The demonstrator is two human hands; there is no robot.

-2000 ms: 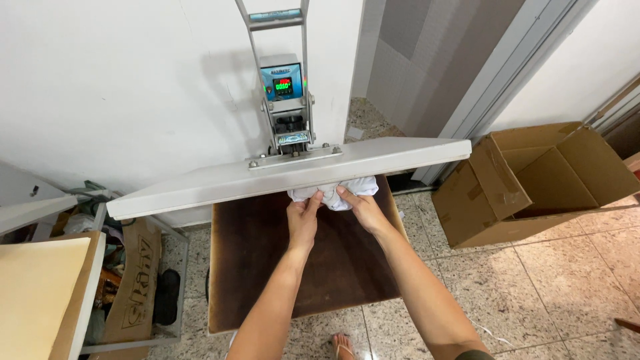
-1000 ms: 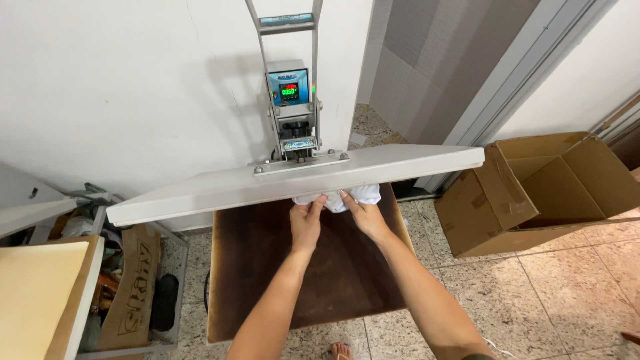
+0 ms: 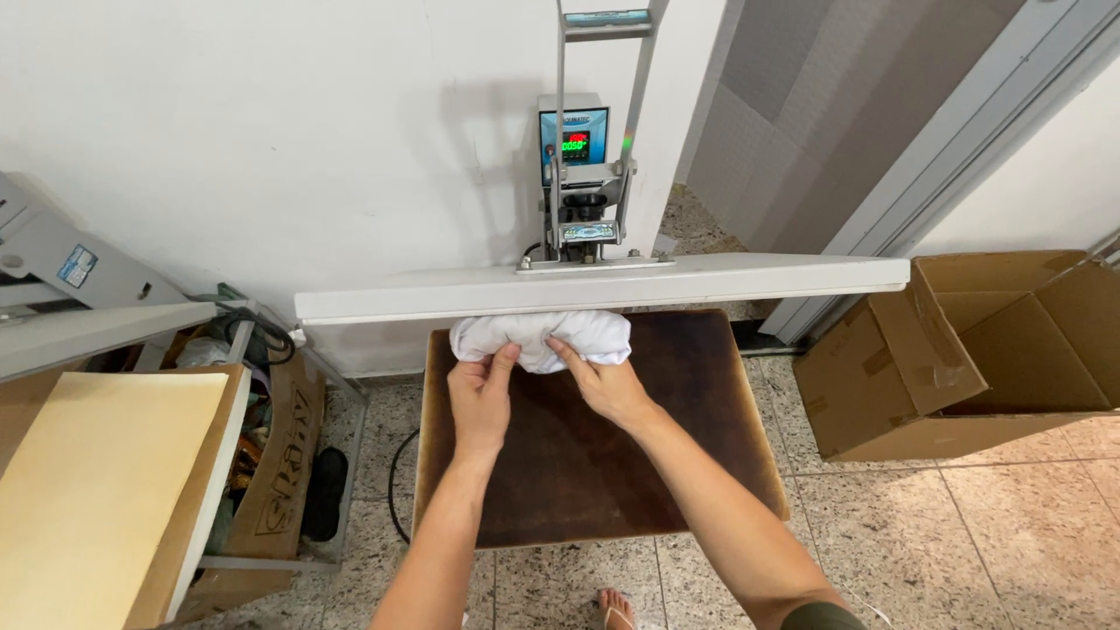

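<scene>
A bunched white cloth (image 3: 542, 339) is held between my two hands, just below the front edge of a heat press's raised white upper plate (image 3: 604, 284). My left hand (image 3: 481, 398) grips its left part with thumb and fingers. On its right part, my right hand (image 3: 604, 381) pinches the fabric. Both hands are over the brown lower platen (image 3: 595, 455), whose edges look scorched. A control box (image 3: 573, 144) with a lit display sits behind the plate, beside the metal lever frame (image 3: 646, 96).
An open cardboard box (image 3: 884, 376) stands on the floor at right. At left, a cream sheet (image 3: 105, 490) lies on another work surface, with a printed cardboard box (image 3: 293, 455) on the rack beside it. A black cable (image 3: 394, 490) hangs left of the platen.
The white cloth and both hands have come out from beneath the upper plate's edge, so more of the cloth shows. The view has shifted somewhat.
</scene>
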